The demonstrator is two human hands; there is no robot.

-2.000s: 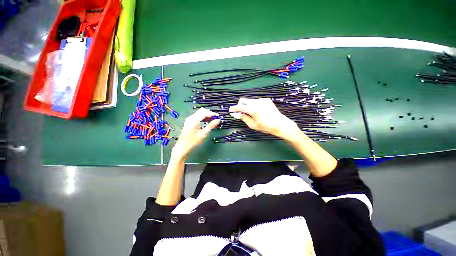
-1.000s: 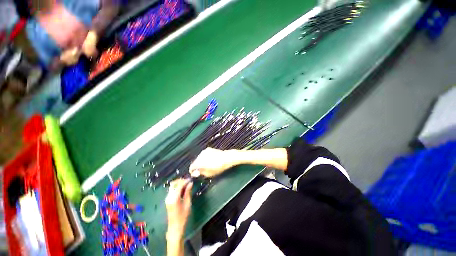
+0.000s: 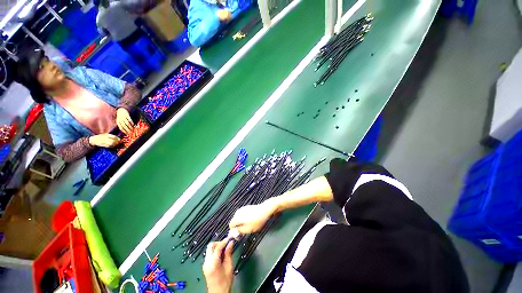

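Many black cables [image 3: 260, 191] with pale tips lie in a pile on the green bench. My right hand [image 3: 252, 219] is over the pile's near end, fingers closed on a cable end with a small pale tip. My left hand [image 3: 218, 264] is beside it, thumb and fingers pinched on a small dark blue piece, probably an end piece; the hands hide most of it. Finished cables [image 3: 213, 197] with red-and-blue ends lie along the pile's far side. A heap of red-and-blue end pieces [image 3: 155, 279] is at the lower left, cut by the picture's edge.
A red bin [image 3: 66, 260], a yellow-green roll [image 3: 96, 243] and a pale tape ring [image 3: 129, 284] are lower left. A single black cable [image 3: 309, 139], small black dots and a second cable bundle [image 3: 345, 48] lie farther along. A person sits opposite at black trays [image 3: 171, 94]; another is beyond.
The view has turned and lifted, bringing the person opposite and the aisle into view. The heap of end pieces has slid towards the picture's lower edge. My hands stay together at the pile's near end.
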